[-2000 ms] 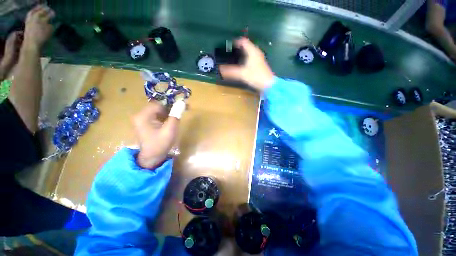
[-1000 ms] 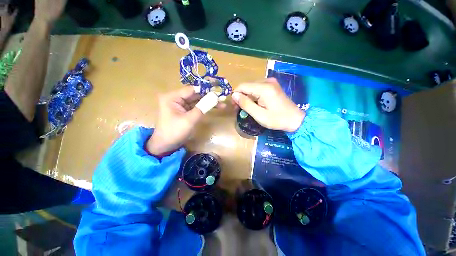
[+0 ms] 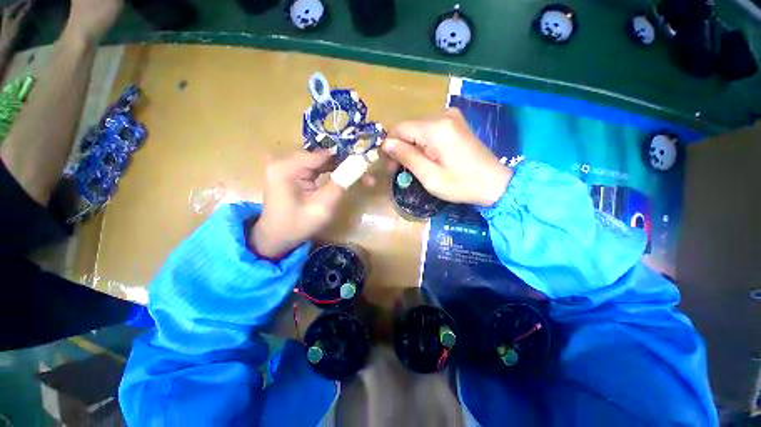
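Observation:
My left hand (image 3: pixel 304 196), with white finger cots, holds a cluster of blue ring circuit boards (image 3: pixel 338 125) above the bench. A white disc (image 3: pixel 319 87) on a white lead hangs over the boards. My right hand (image 3: pixel 451 158) pinches at the right edge of the boards with thumb and forefinger; what lies between the fingertips is too small to tell. A black housing (image 3: pixel 415 193) stands partly hidden under my right hand. Several black housings (image 3: pixel 333 275) with green-ended components and red lead wires stand near my lap.
A blue board pile (image 3: pixel 108 150) lies at the left of the bench. The green belt (image 3: pixel 400 42) at the back carries black housings and round end pieces (image 3: pixel 451 33). Another end piece (image 3: pixel 662 152) lies on the blue printed sheet (image 3: pixel 576 138). Another person's arm (image 3: pixel 58 108) is at left; a carton (image 3: pixel 722 208) at right.
Since the oldest frame, my right hand has come from a black housing on the belt to the boards, and a housing now stands below it. Over the last second both hands stay at the boards.

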